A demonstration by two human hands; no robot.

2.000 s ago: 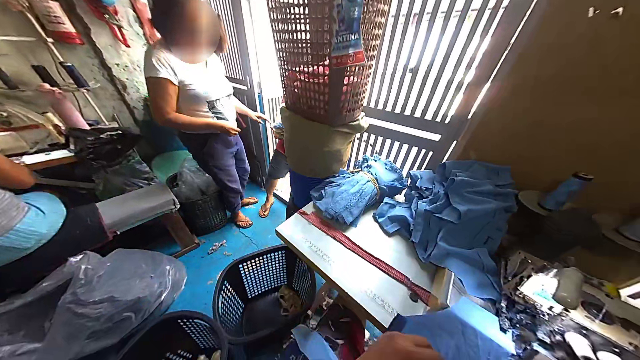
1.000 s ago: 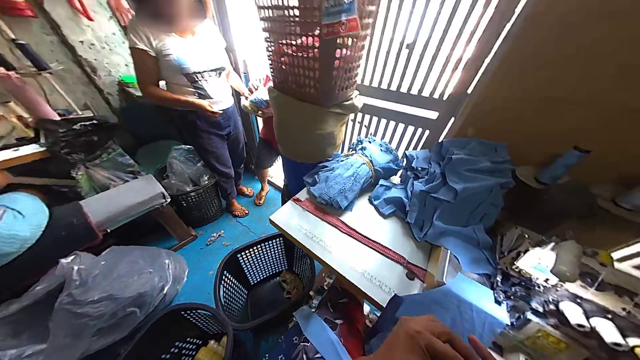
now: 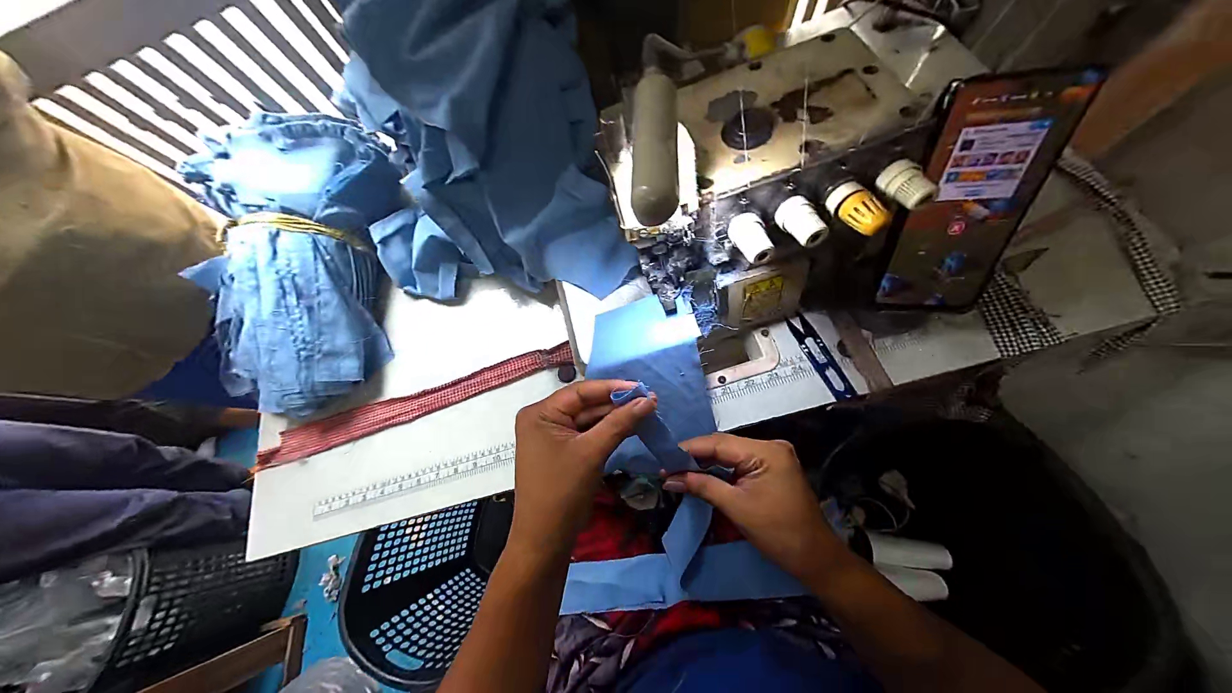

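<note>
My left hand [image 3: 582, 433] pinches the upper end of a narrow blue fabric strip [image 3: 662, 441] between thumb and fingers. Lower on the same strip, the thumb and fingers of my right hand [image 3: 741, 486] grip it. Behind both hands a wider blue fabric piece [image 3: 647, 351] lies at the needle area of an overlock sewing machine [image 3: 760, 144]. More blue strip [image 3: 630, 583] hangs below my right hand and lies across the lap. A tied bundle of blue fabric pieces [image 3: 298, 279] and a loose blue fabric heap [image 3: 491, 135] rest on the table's left part.
A red checked strip [image 3: 414, 399] and a printed ruler scale [image 3: 414, 479] cross the white table [image 3: 289, 525]. Blue thread snips [image 3: 820, 358] lie right of the machine, near a propped phone [image 3: 987, 192]. A black perforated basket [image 3: 423, 587] stands below; a person's trousered legs [image 3: 115, 481] are at left.
The view has swung right and down towards the machine. Both my hands are now in sight on the blue strip; one second ago only one hand showed, at the bottom edge.
</note>
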